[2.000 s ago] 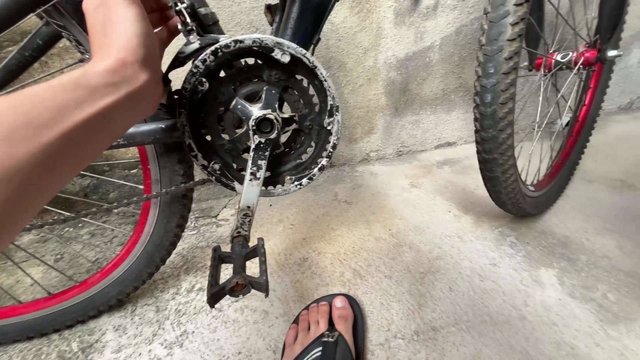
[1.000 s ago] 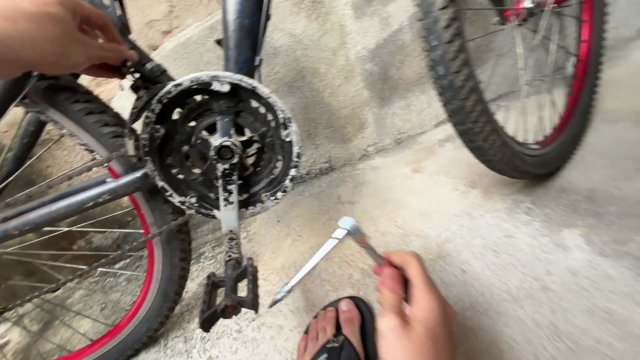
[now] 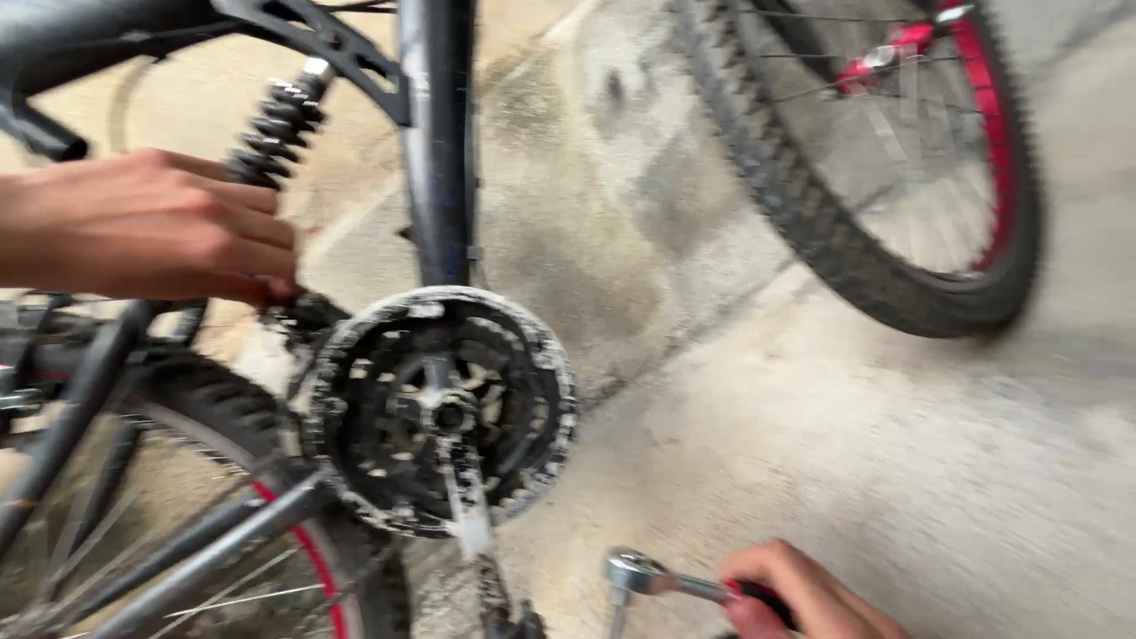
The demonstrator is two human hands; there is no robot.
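At the left, my left hand (image 3: pixel 191 232) has its fingertips on a dark part, apparently the front derailleur (image 3: pixel 306 318), just above the chainring's upper left edge. Its fingers are bent and hide part of what they touch. The worn chainring (image 3: pixel 442 413) with chipped white paint sits below and right of it, its crank arm (image 3: pixel 470 506) pointing down. My right hand (image 3: pixel 803 590), at the bottom edge, is closed around the handle of a ratchet wrench (image 3: pixel 635 572). The wrench's head points left, with a shaft running down out of view.
A coil shock absorber (image 3: pixel 282 124) and the dark frame tube (image 3: pixel 439 151) rise above the chainring. The rear wheel's tyre (image 3: pixel 209 390) is at lower left. The front wheel's tyre (image 3: pixel 799 209) stands at upper right on the concrete floor (image 3: pixel 887 461), near the wall (image 3: pixel 577 177).
My right hand with the ratchet came into view after the first frame and is now lower in view. My left hand stays by the derailleur area. The view has shifted.
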